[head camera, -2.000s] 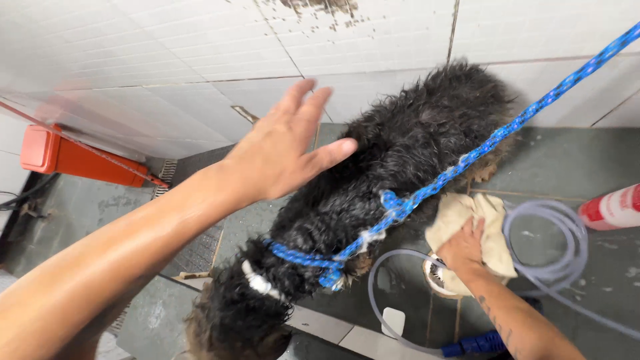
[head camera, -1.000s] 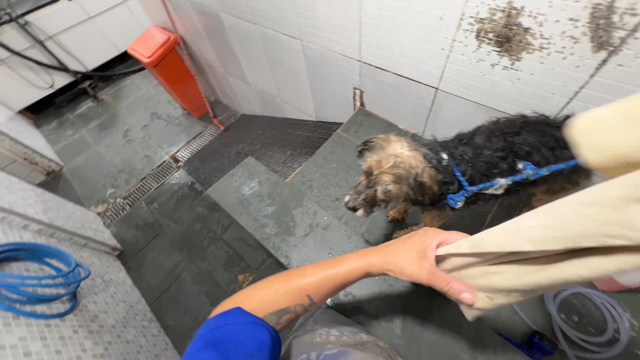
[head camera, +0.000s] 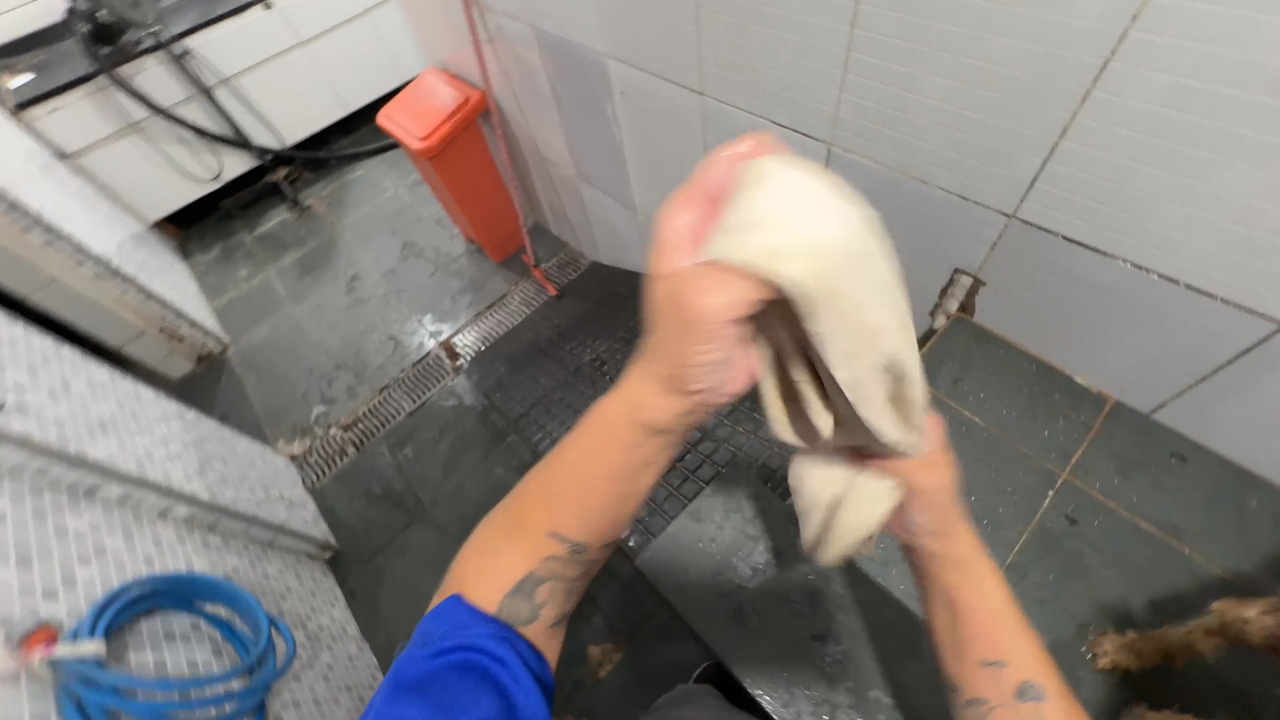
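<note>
A bunched, folded beige cloth is held up in front of me, over the dark floor, between both hands. My left hand grips its upper left end and is blurred. At the cloth's lower right end, my right hand is closed on it, partly hidden behind the fabric. Only a brown furry leg of the dog shows at the lower right edge, on the dark tiles, apart from my hands.
An orange lidded bin stands by the white tiled wall. A metal drain grate crosses the floor beside a black mat. A coiled blue hose lies at lower left. A raised dark tiled surface is at right.
The cloth, spread out from my left hand a second ago, is now bunched between both hands. The view has swung left, leaving most of the dog and the blue rope outside it.
</note>
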